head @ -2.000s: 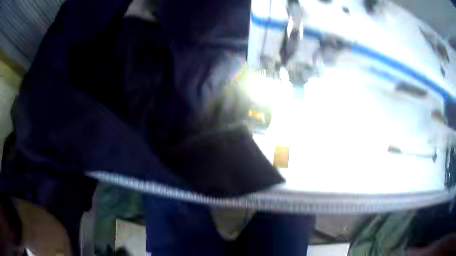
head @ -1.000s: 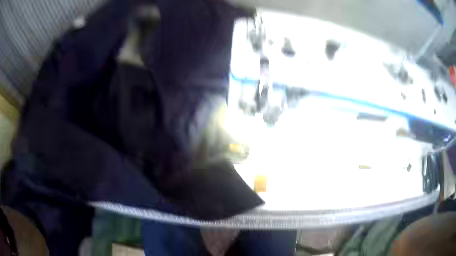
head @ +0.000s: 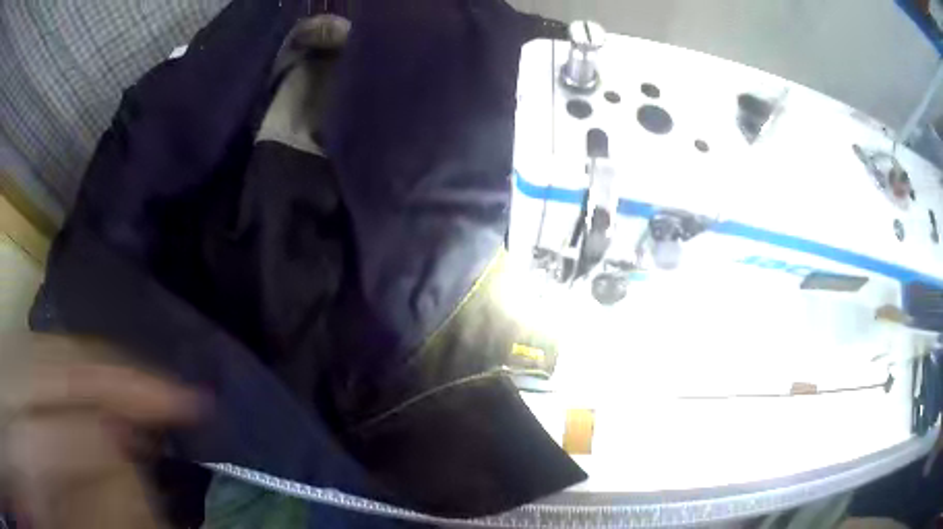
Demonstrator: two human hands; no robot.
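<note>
Dark denim garment (head: 414, 124) lies in a heap over the left part of the white machine table. Yellow stitch lines run along its panel, and its right edge reaches under the brightly lit needle area of the white sewing machine (head: 682, 176). A pale inner piece shows among the folds. My left hand (head: 88, 429) is blurred at the lower left, over or against the dark cloth; its grip cannot be made out. My right hand is not clearly in view; only a small brownish patch shows at the bottom right edge.
A ruler-marked front edge (head: 631, 511) curves along the table. An orange-tan patch (head: 578, 431) is on the white surface near it. Grey checked cloth (head: 88, 98) lies at the upper left, beside a cream panel (head: 21, 243). Green cloth (head: 248, 506) shows below the edge.
My left hand has come in at the lower left. The rounded skin-toned shape at the lower right has mostly left the picture. The garment keeps about the same lie; the view has shifted and sharpened.
</note>
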